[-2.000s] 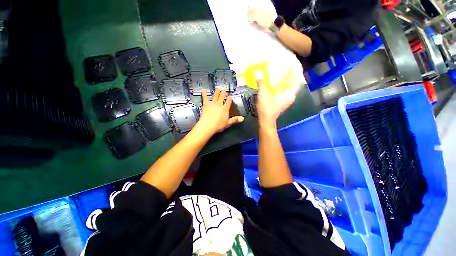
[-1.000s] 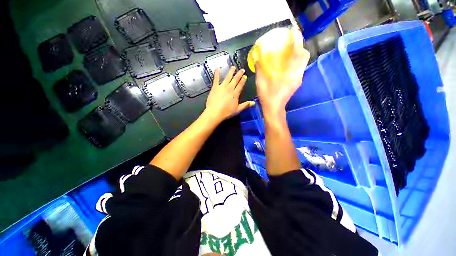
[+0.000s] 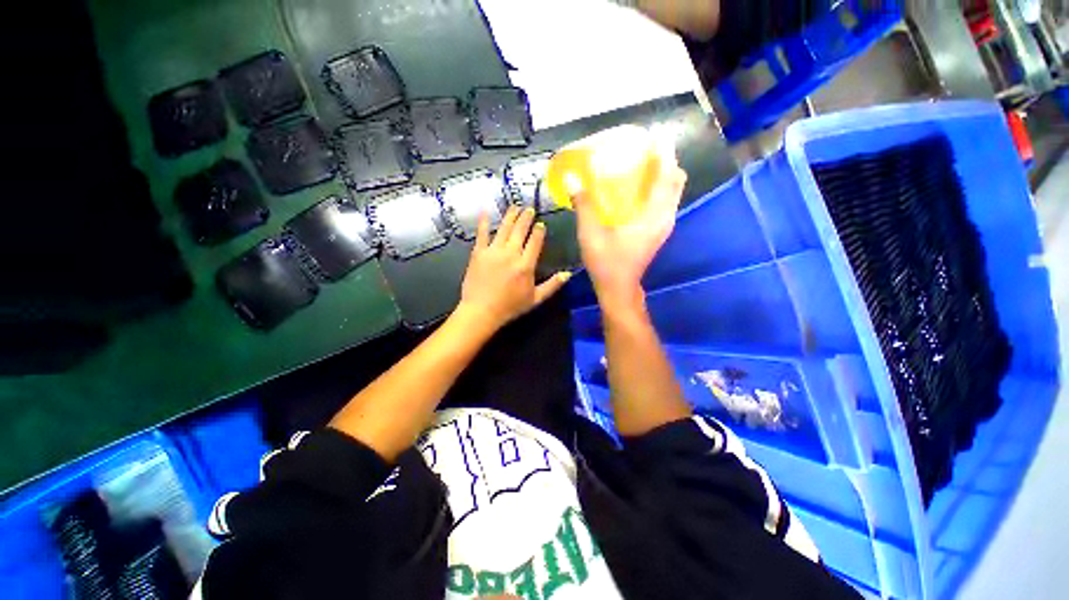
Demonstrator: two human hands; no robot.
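Observation:
Black plastic covers [image 3: 378, 152] lie in uneven rows on the dark green bench, the nearest row shining with glare. My left hand [image 3: 505, 265] rests with fingers spread on the bench, its fingertips at the lower edge of a glossy cover [image 3: 472, 202]. My right hand [image 3: 627, 229] holds the yellow squeeze bottle [image 3: 599, 176], partly washed out by bright light, over the right end of the near row. The bottle and fingers partly hide the last cover [image 3: 530, 178] there. The bottle's nozzle cannot be made out.
A deep blue tote [image 3: 838, 340] with many packed black covers [image 3: 914, 316] stands at my right. Another blue tote [image 3: 176, 469] with black covers and clear plastic is at lower left. A white sheet [image 3: 586, 59] lies at the back. Part of another person's arm [image 3: 686, 14] shows beyond it.
Since a second ago the view has shifted, so the bench shows lower and further right. My right hand with the bottle has moved left over the last cover of the near row.

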